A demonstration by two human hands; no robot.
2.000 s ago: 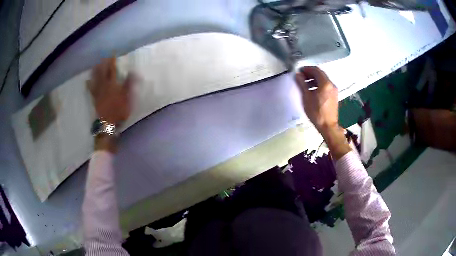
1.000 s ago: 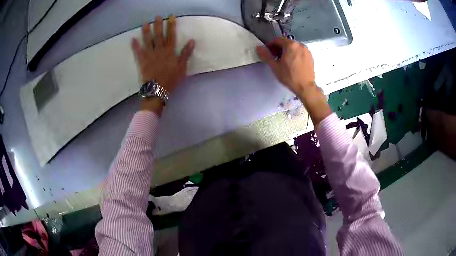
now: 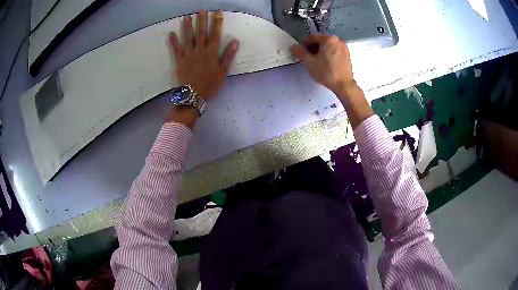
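Observation:
A long curved white pattern piece lies on a thin dark fabric lay, whose edge shows beneath it. My left hand, with a watch at the wrist, lies flat on the piece, fingers spread, holding nothing. My right hand has thumb and index finger pinched at the piece's right tip; the fingers hide what is between them. The grey base plate of the cutting machine lies just beyond my right hand, with shiny metal parts above it. A grey flat weight rests on the piece's left end.
Another white-topped dark piece lies at the upper left, with a thin black cable across it. The table's beige edge runs along my side. Scraps lie below it on a green surface. Dark purple strips are at far left.
My left hand has moved right along the white piece and lies flat. My right hand has moved left, staying at the piece's tip. The piece and base plate sit higher in view.

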